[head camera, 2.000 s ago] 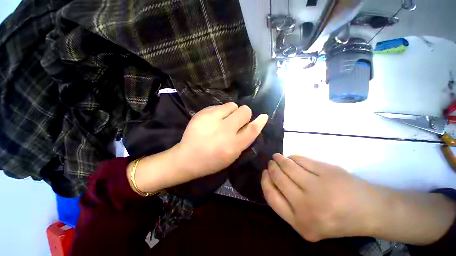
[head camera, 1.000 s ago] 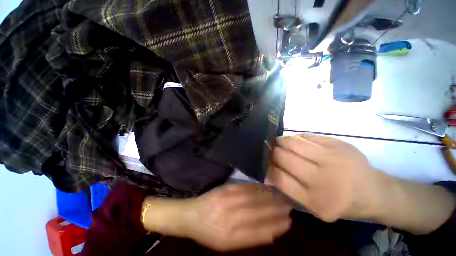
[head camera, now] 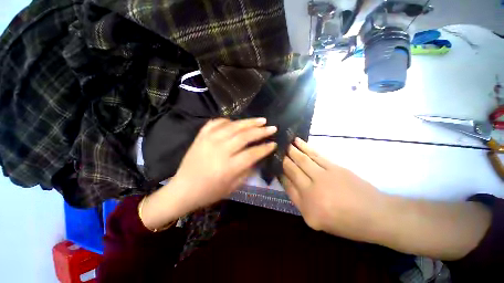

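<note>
The plaid fabric (head camera: 221, 27) is heaped at the left and runs to the lit needle area. Dark lining (head camera: 171, 135) lies in front of it, with a narrow white loop (head camera: 193, 82) on it. My left hand (head camera: 224, 152) lies on the dark cloth, its fingers pointing right; whether it grips cloth is hidden. My right hand (head camera: 312, 177) is at the cloth's right edge, fingertips on the black strip (head camera: 282, 105); its grip is unclear. The presser foot area is lost in lamp glare.
A translucent grey-blue cylinder (head camera: 385, 61) stands right of the needle. Scissors with red and orange handles (head camera: 478, 130) lie at the right, a blue and green tool (head camera: 431, 44) behind. A ruler (head camera: 265, 198) runs along the front edge. Blue (head camera: 83, 224) and red (head camera: 74, 262) containers stand lower left.
My left hand has moved up from the front edge onto the dark cloth. My right hand has shifted slightly left and up. The ruler shows more, and the white loop is more open.
</note>
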